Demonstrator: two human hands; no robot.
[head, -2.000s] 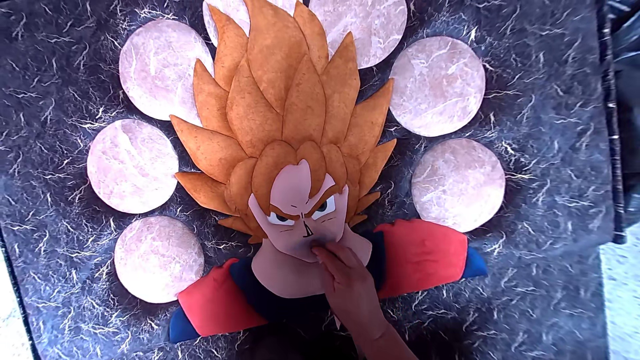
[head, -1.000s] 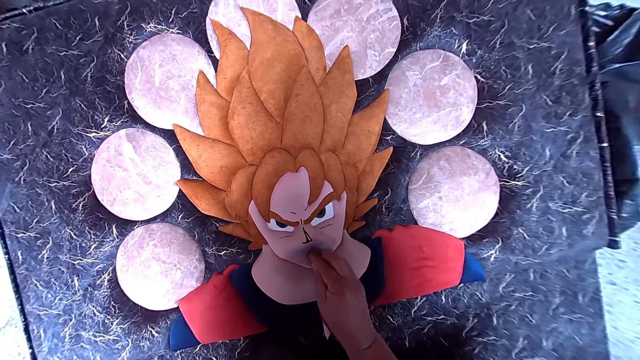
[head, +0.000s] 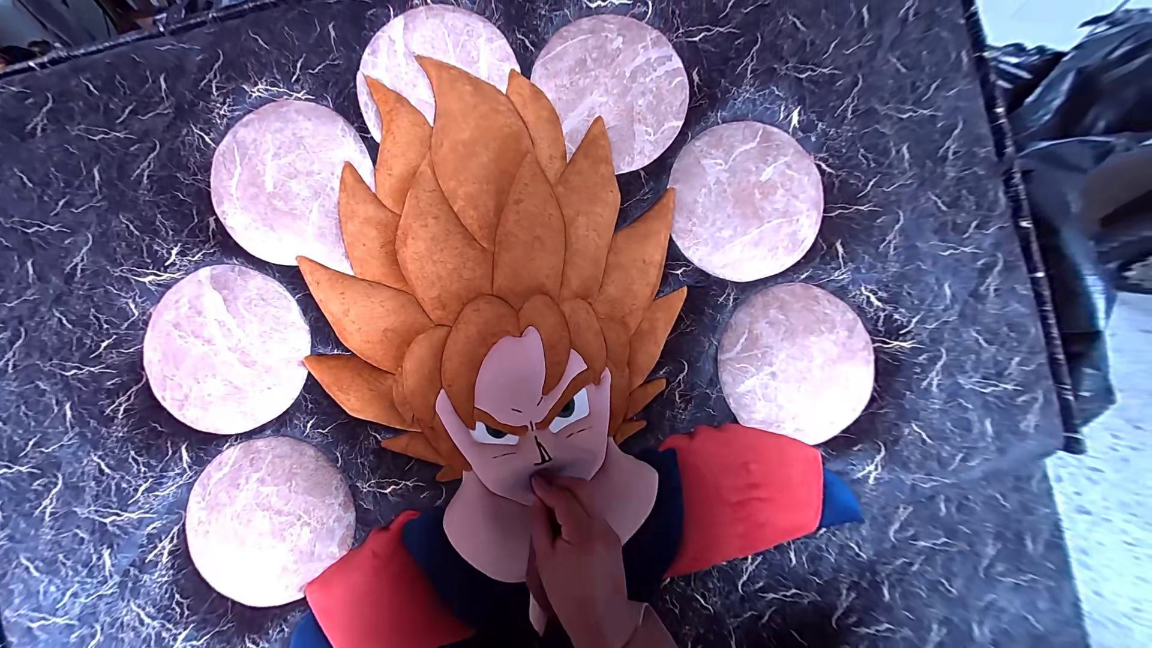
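Observation:
A layered foam figure of a spiky-haired cartoon character lies face up, with orange hair (head: 531, 225), a pale face (head: 508, 369) with frowning eyes, a dark collar and red sleeves (head: 751, 495) ending in blue. My right hand (head: 580, 544) reaches up from the bottom, its thumb and fingertips bunched at the mouth area below the black nose line. Grey shading shows around the fingertips. Whether anything small is pinched there cannot be told. The hand covers part of the chin and neck. My left hand is out of view.
Several pale marbled discs (head: 270, 522) form an arc around the figure, some partly under the hair. Beneath lies a dark marbled cover (head: 954, 531) with its edge at the right. Black plastic sheeting (head: 1066, 207) is bunched beyond that edge, above a light speckled floor (head: 1102, 504).
The view has shifted, so the figure sits lower in the picture. My right hand stays at the figure's mouth area, with its fingertips more bunched than two seconds ago.

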